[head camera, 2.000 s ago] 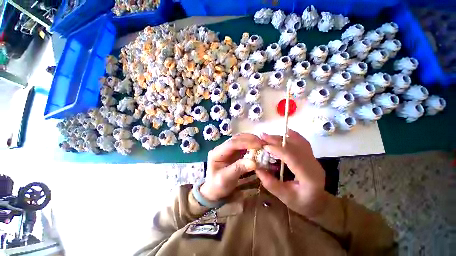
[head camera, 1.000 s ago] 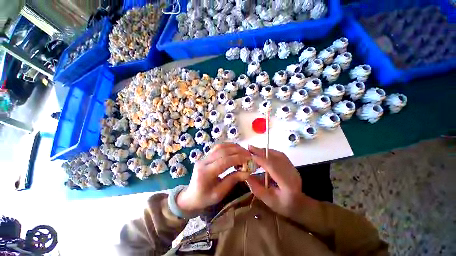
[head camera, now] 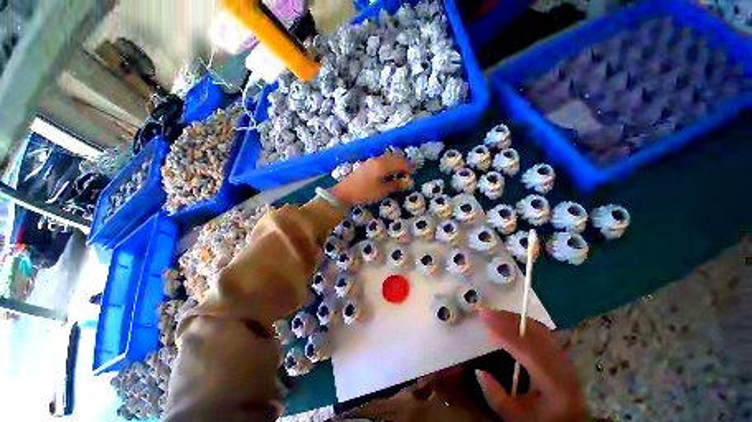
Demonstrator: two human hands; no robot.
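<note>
My left hand (head camera: pixel 373 181), with a pale band at the wrist, reaches to the back row of pale ridged craft pieces, beside the large blue bin. Its fingertips are around a craft piece (head camera: pixel 398 176), which they partly hide. My right hand (head camera: pixel 536 367) is near the front edge at lower right, cut off by the picture's bottom. It holds a thin wooden stick (head camera: pixel 528 288) upright. More ridged pieces with dark round openings (head camera: pixel 611 220) stand in spaced rows. A red disc (head camera: pixel 396 288) lies on the white sheet (head camera: pixel 379 358).
A large blue bin (head camera: pixel 363 142) of pale pieces stands at the back. A blue tray (head camera: pixel 606 175) with grey-purple contents is at right. A heap of orange-grey parts (head camera: pixel 198 264) is partly behind my left sleeve. Smaller blue bins are at left. A yellow bar (head camera: pixel 272 37) hangs at the top.
My hands were together over a piece; my left hand has moved away to the back row. My right hand has moved right with the stick. The view has turned and shows more bins.
</note>
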